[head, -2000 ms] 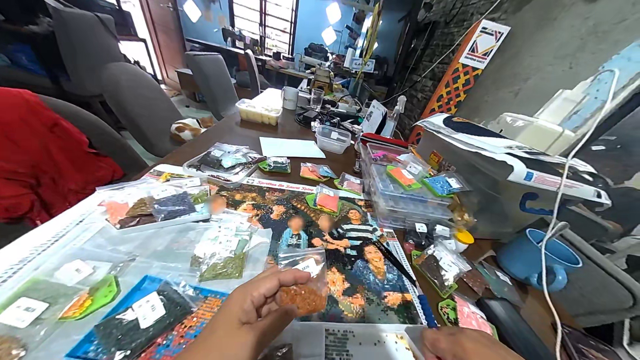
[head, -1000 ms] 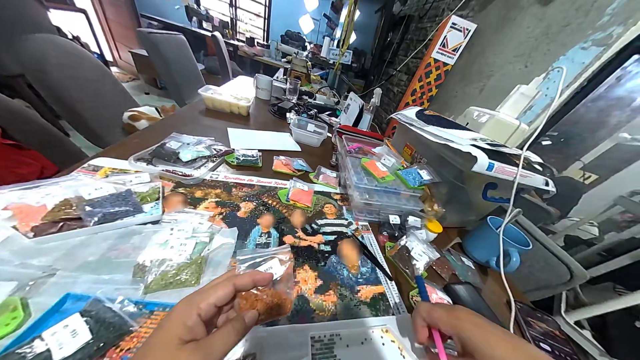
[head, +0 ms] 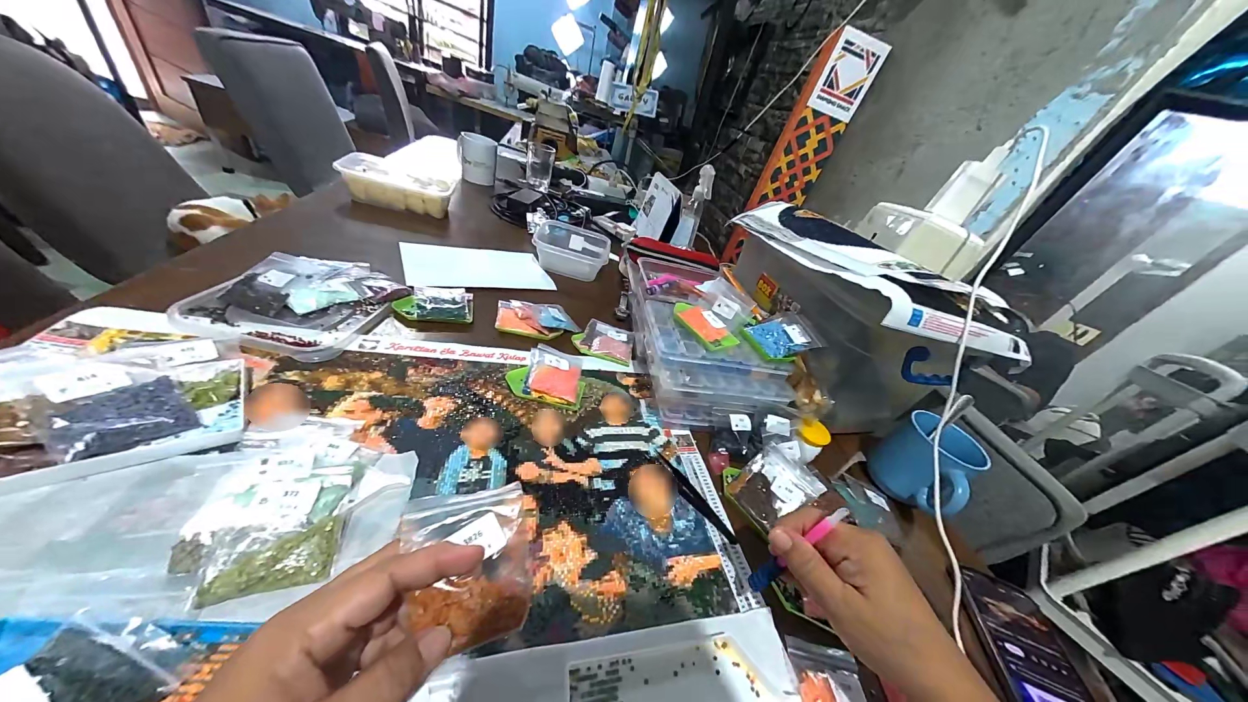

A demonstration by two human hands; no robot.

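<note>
My left hand (head: 366, 624) pinches a zip bag of orange-brown beads or drills (head: 468, 604) with a white label, over the lower part of a diamond painting of a group of people (head: 546, 487). In my right hand (head: 858, 575) is a pink and blue pen-like tool (head: 795, 551), its blue end pointing down and left beside the painting's right edge. Between the hands, at the bottom, lies a white tray (head: 673, 663) with dark and yellow small pieces. Zip bags of green drills (head: 273, 565) are left of the painting.
Clear stacked organizer boxes (head: 717, 375) stand right of the painting's top, with small bags on them. A blue mug (head: 926, 458), a white cable (head: 960, 351) and a phone (head: 1024, 634) are at the right. A clear tray of bags (head: 288, 302) and a white sheet (head: 476, 266) lie behind the painting.
My right hand, seen at the bottom by the white tray earlier, has moved up and right with the pen-like tool. The left hand still holds the orange-brown bag.
</note>
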